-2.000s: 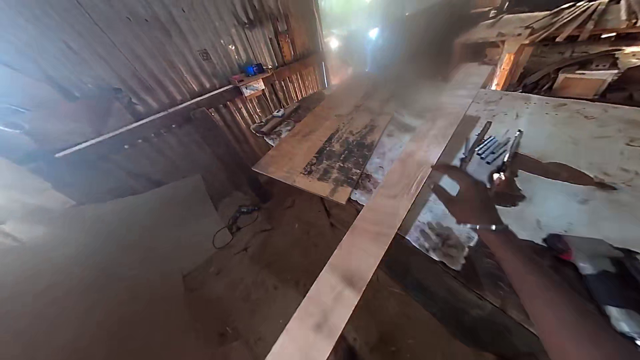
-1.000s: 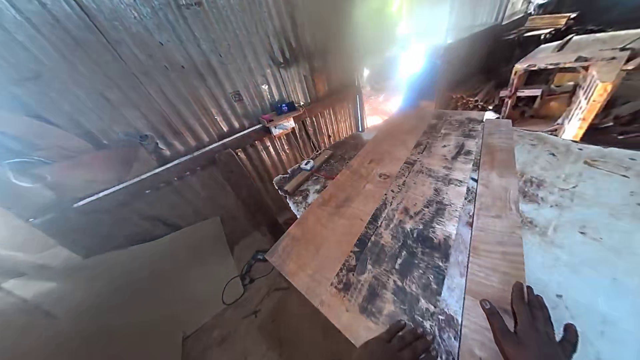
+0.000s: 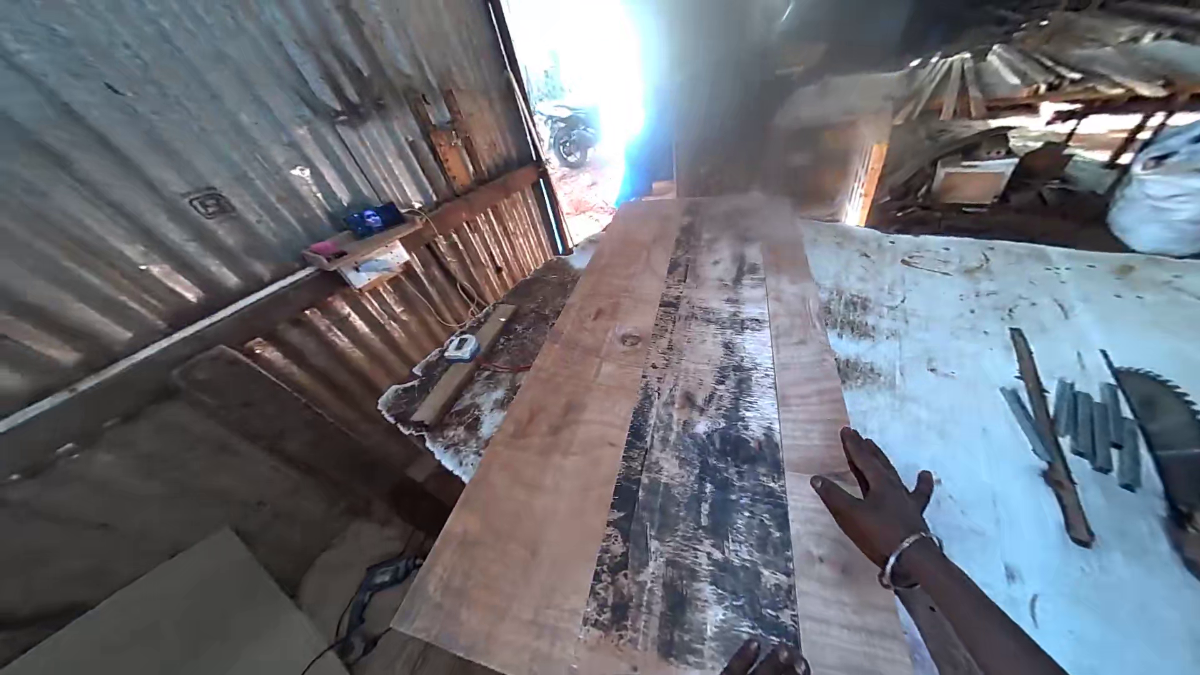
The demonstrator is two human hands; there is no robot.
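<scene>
A long wooden board lies along the right edge of a wider wooden panel with a dark, stained middle strip. My right hand, with a metal bracelet at the wrist, rests on the narrow board's right edge, fingers spread. At the bottom edge of the view, my left hand shows only its fingertips, on or close to the panel where the strip meets the board; the rest of it is out of view.
On the pale worktable at right are a rough stick, several short grey pieces and a circular saw blade. A power tool with a cord is low at left. A wood strip lies beside the panel.
Two seconds ago the long board lay diagonally, sticking out toward the lower left; now it lies along the panel's right side. My left hand has come into view. The view has shifted.
</scene>
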